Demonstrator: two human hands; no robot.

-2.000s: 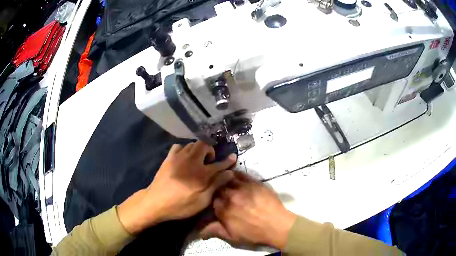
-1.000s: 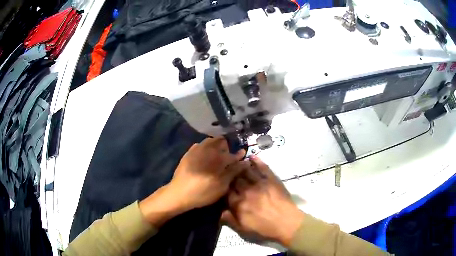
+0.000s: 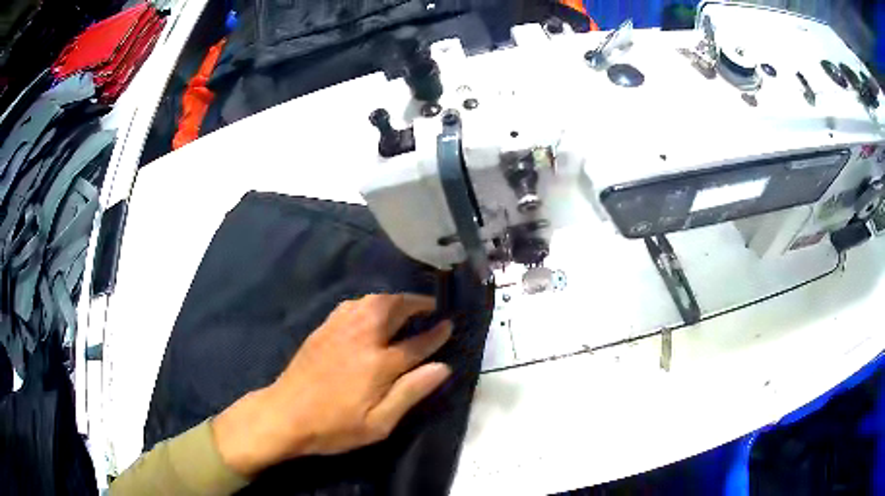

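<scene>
Black cloth [image 3: 262, 281] lies flat on the white table left of the needle area, its right edge running under the head of the white sewing machine [image 3: 573, 126]. The presser foot area [image 3: 490, 271] is dark, and the needle cannot be made out. My left hand [image 3: 349, 373] lies on the cloth near its right edge, fingers apart and pointing to the presser foot, pressing on it without a visible grip. My right hand is not in view.
A control panel with a lit screen [image 3: 728, 194] is on the machine arm. Dark snips [image 3: 674, 281] lie on the bed. Grey pieces [image 3: 49, 194] and red pieces [image 3: 112, 48] are stacked at left. Black and orange parts [image 3: 330, 39] lie behind the table. Blue plastic [image 3: 825, 407] shows at lower right.
My right hand has left the picture. My left hand has spread its fingers and now lies flatter on the cloth. The view has shifted, so the machine appears further right.
</scene>
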